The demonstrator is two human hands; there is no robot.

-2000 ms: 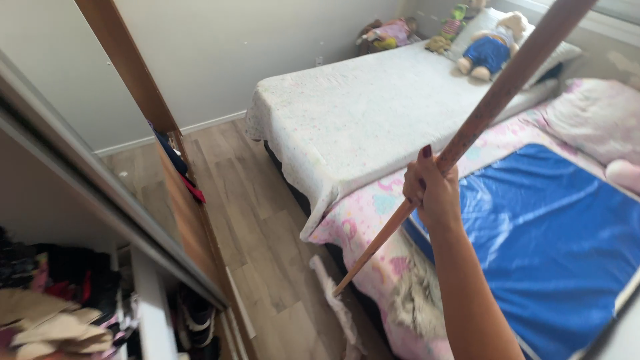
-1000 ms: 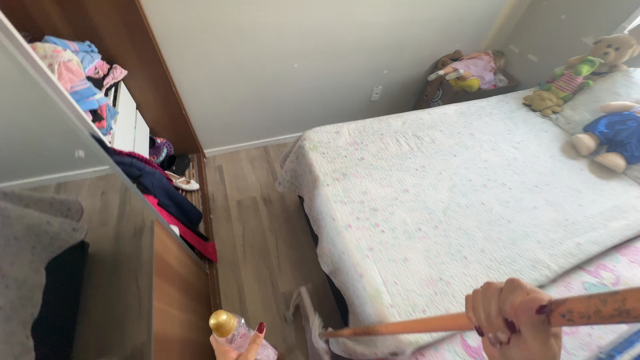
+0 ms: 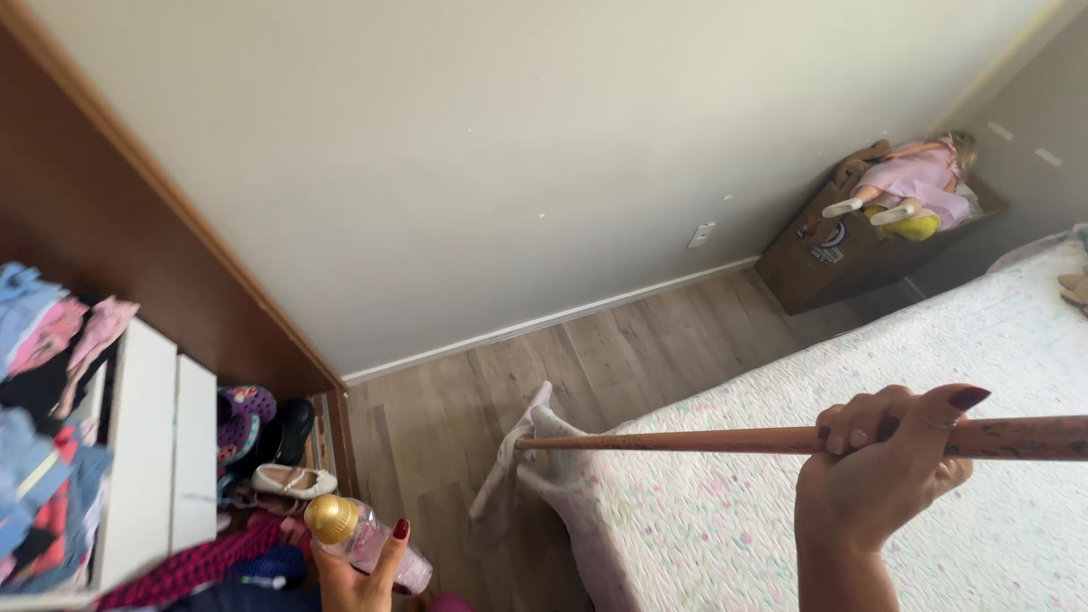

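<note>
My right hand point(image 3: 880, 467) grips a long wooden pole point(image 3: 680, 440) that slants down to the floor beside the bed. At the pole's lower end a whitish cloth point(image 3: 501, 476) is draped over the head and rests on the wood-look floor point(image 3: 408, 442), close to the hanging bedspread. In my left hand point(image 3: 361, 578), at the bottom left, is a clear plastic bottle point(image 3: 370, 544) with a gold cap and pinkish contents. The bottle is tilted, near the open wardrobe.
The bed point(image 3: 722, 510) has a white quilted spread with small coloured spots. A cardboard box point(image 3: 816, 255) of toys, a doll point(image 3: 918, 183) on top, stands in the far corner. At left are white drawers point(image 3: 144, 450), piled clothes point(image 3: 51, 476) and shoes point(image 3: 293, 480). The wall has an outlet point(image 3: 701, 235).
The view has swung toward the wall and the box. The bottle, out of view two seconds ago, came into view one second ago in my left hand. The cloth-covered pole end now lies by the bed's far corner.
</note>
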